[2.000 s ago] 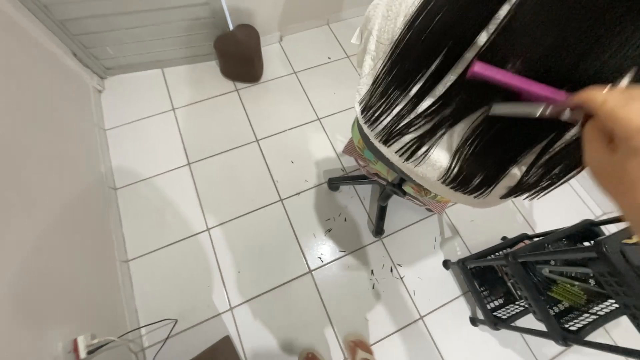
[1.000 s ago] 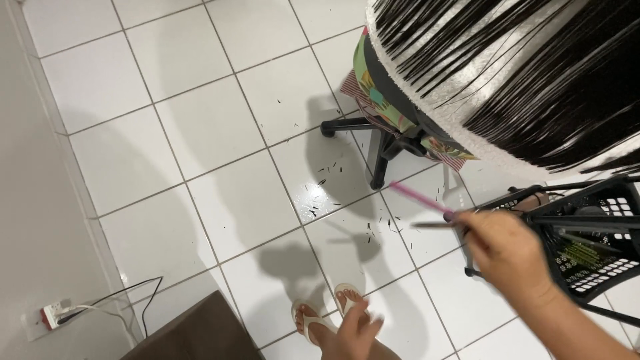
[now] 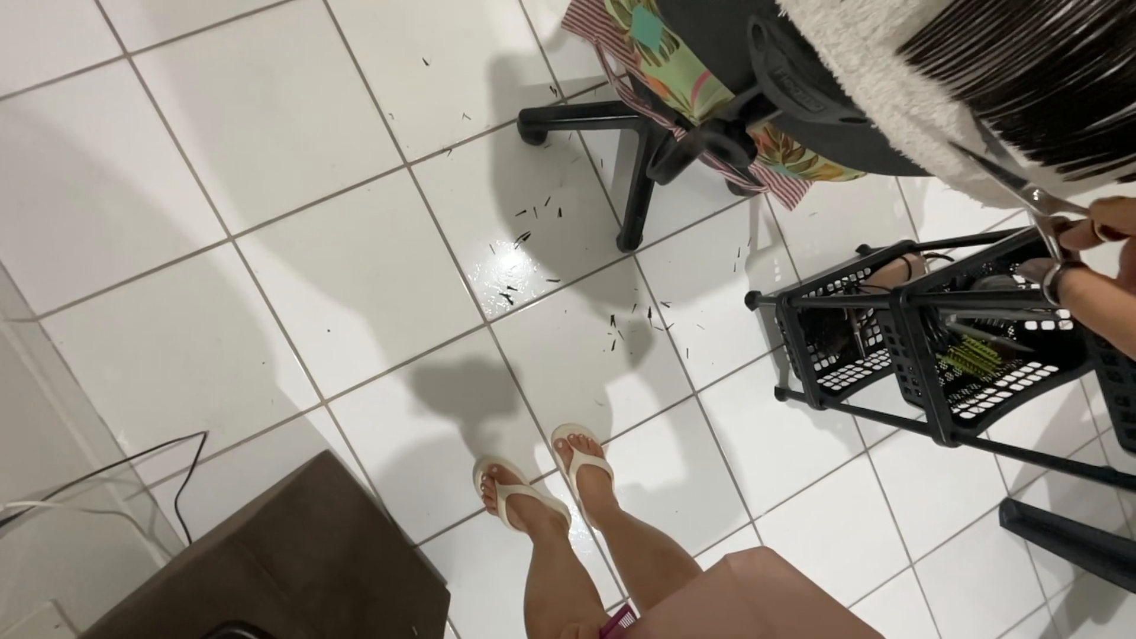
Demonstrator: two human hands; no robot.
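Observation:
At the right edge my right hand (image 3: 1096,257) holds a pair of metal scissors (image 3: 1034,197) by the finger loops. Their blades are parted and point up and left, over a white towel (image 3: 896,98) and just below the tips of long dark hair (image 3: 1038,80). The hair hangs in straight separate strands over the towel, on a person who is otherwise out of view. At the bottom edge a magenta comb (image 3: 619,621) shows only in part, with a sliver of my left hand (image 3: 581,631) against it; the rest of that hand is cut off by the frame.
A black wheeled chair base (image 3: 635,133) stands under patterned fabric (image 3: 701,80). Hair clippings (image 3: 524,238) lie on white floor tiles. Black basket trolley (image 3: 923,355) is below my right hand. A brown padded piece (image 3: 293,559) and cables (image 3: 182,470) are lower left. My feet wear pale flip-flops (image 3: 506,506).
The comb has left my right hand and shows at the bottom edge by my left hand. My right hand, with the scissors, has moved up and right to the hair tips.

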